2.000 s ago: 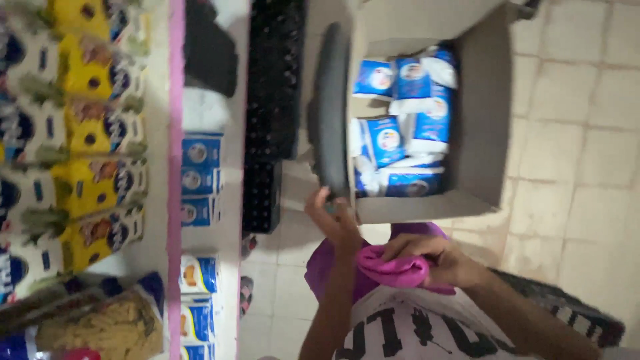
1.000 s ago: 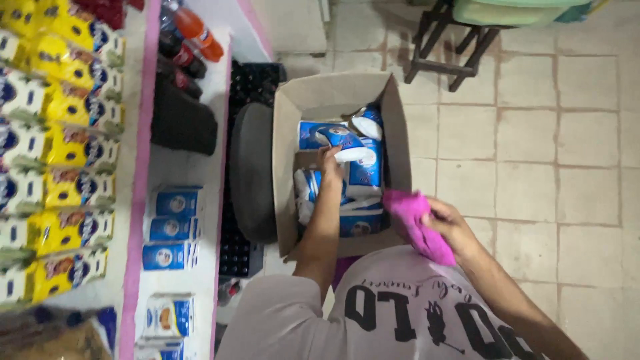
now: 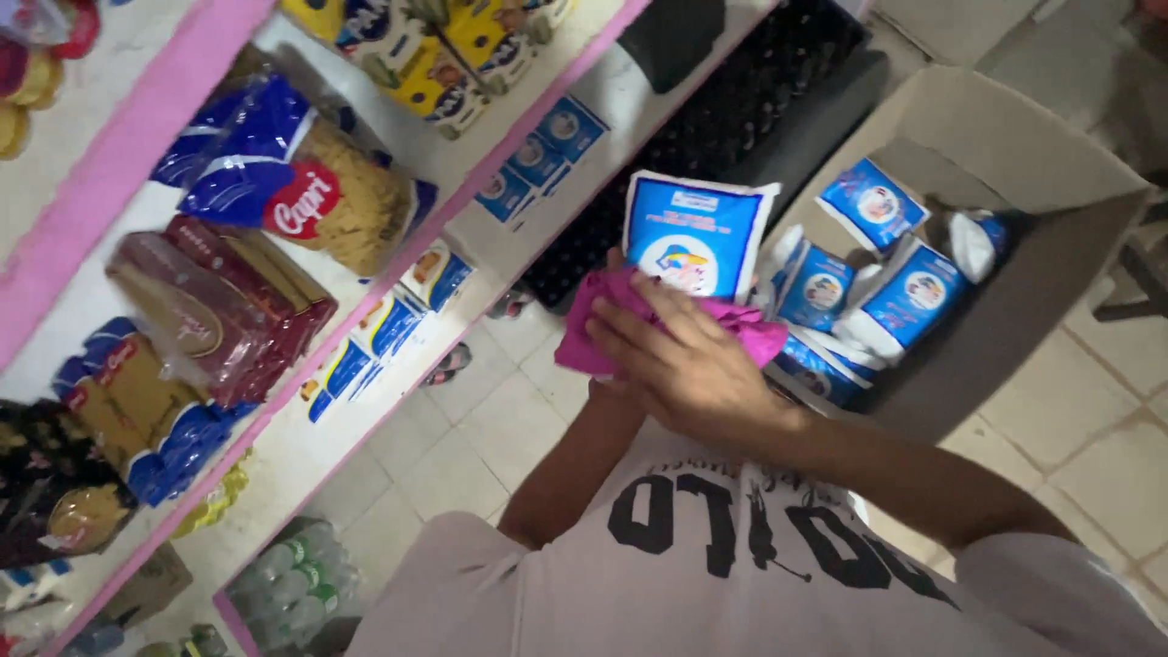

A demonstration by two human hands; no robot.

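A blue and white packet [image 3: 695, 233] is held upright in front of my chest. My left hand [image 3: 616, 388] is under and behind it, mostly hidden by a magenta cloth [image 3: 584, 342]; only the wrist and a little of the fingers show. Flat over the cloth lies my right hand [image 3: 698, 365], pressing it against the lower part of the packet. To the right stands an open cardboard box [image 3: 995, 119] with several similar blue and white packets [image 3: 912, 292] lying loosely inside.
White shelves with pink edges [image 3: 584, 68] run diagonally at the left. They bear pasta bags [image 3: 351, 196], yellow packs [image 3: 438, 82], maroon packs [image 3: 219, 310] and a row of blue packets [image 3: 538, 160]. Black crates [image 3: 721, 137] stand between shelf and box; plastic bottles [image 3: 297, 579] are low down.
My left hand, which was in the box, now holds a packet outside it. The cloth in my right hand has come against that packet. The view has turned toward the shelves.
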